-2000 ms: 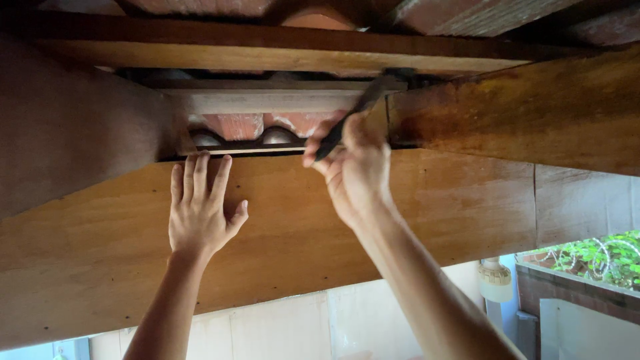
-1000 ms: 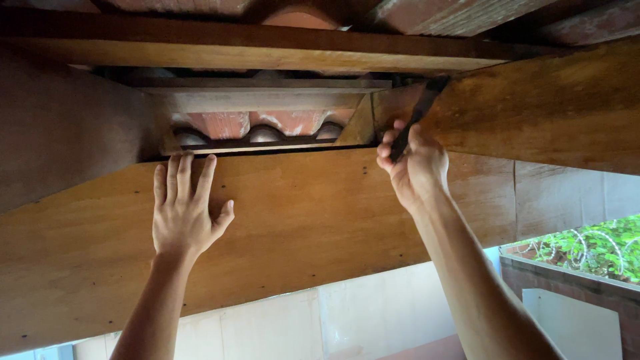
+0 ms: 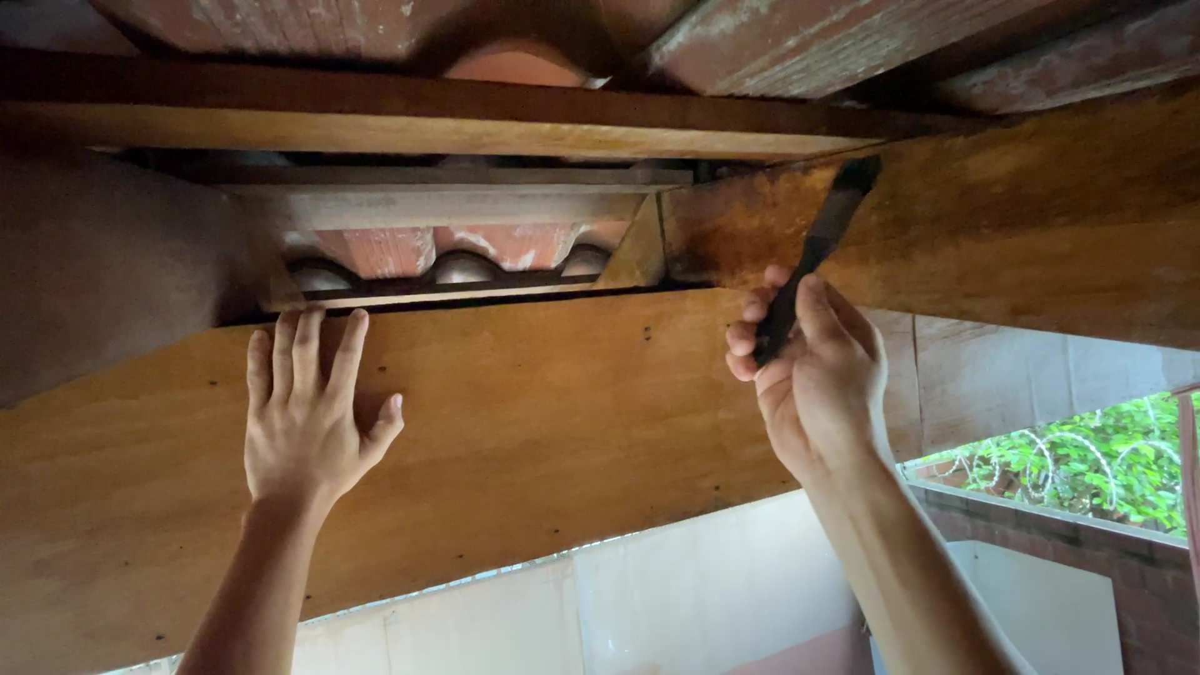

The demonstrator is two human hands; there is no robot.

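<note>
My left hand (image 3: 309, 412) lies flat, fingers spread, on the varnished wooden board (image 3: 525, 422), its fingertips at the board's upper edge. My right hand (image 3: 816, 356) holds a black paintbrush (image 3: 816, 253) by its handle. The dark brush head points up and touches or hovers close to the face of the side beam (image 3: 1012, 225); which of the two cannot be told. Dark, wet-looking stain shows on the beam left of the brush.
A wooden batten (image 3: 469, 122) runs across above, under clay roof tiles (image 3: 516, 67). Left stands a dark beam (image 3: 112, 253). Between the beams is a recess with a small wooden brace (image 3: 639, 246). Lower right, coiled razor wire (image 3: 1041, 464) crosses green foliage.
My right hand has moved right with the brush, from the recess to the side beam's face. My left hand stays on the board.
</note>
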